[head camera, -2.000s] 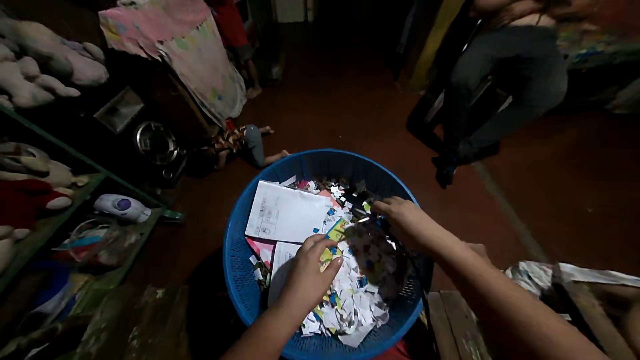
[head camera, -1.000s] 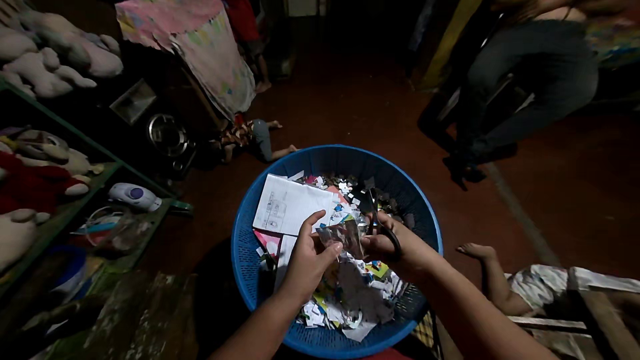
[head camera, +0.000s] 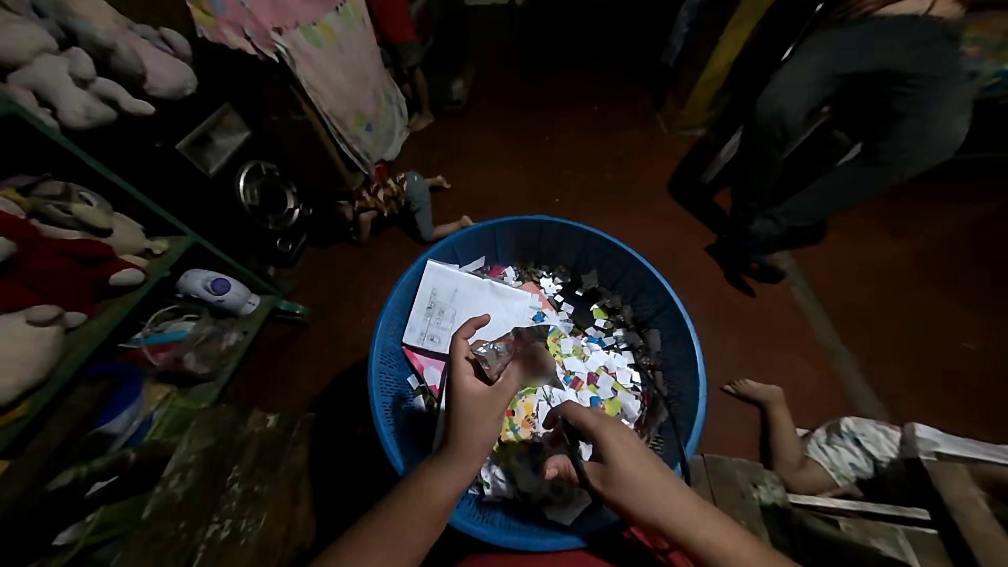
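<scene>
A blue plastic basket (head camera: 379, 394) holds many small cut paper pieces (head camera: 602, 366) and a white printed booklet (head camera: 465, 303) at its left. Over the middle of the basket, my left hand (head camera: 484, 394) grips a crumpled, shiny wrapper (head camera: 498, 353) between thumb and fingers. My right hand (head camera: 602, 457) is lower and to the right, closed around dark-handled scissors (head camera: 575, 453), whose blades are hard to make out above the paper. The two hands are apart.
Green shelves (head camera: 177, 264) with stuffed toys (head camera: 63, 244) stand at left. A person crouches on the floor (head camera: 417, 201) beyond the basket; another sits at upper right (head camera: 858, 118). A person's bare leg (head camera: 787, 441) lies at right, beside a wooden bench (head camera: 740, 484).
The scissors and my right hand have moved down from beside the wrapper, away from my left hand. Two seconds ago my left hand was lower, over the paper pieces.
</scene>
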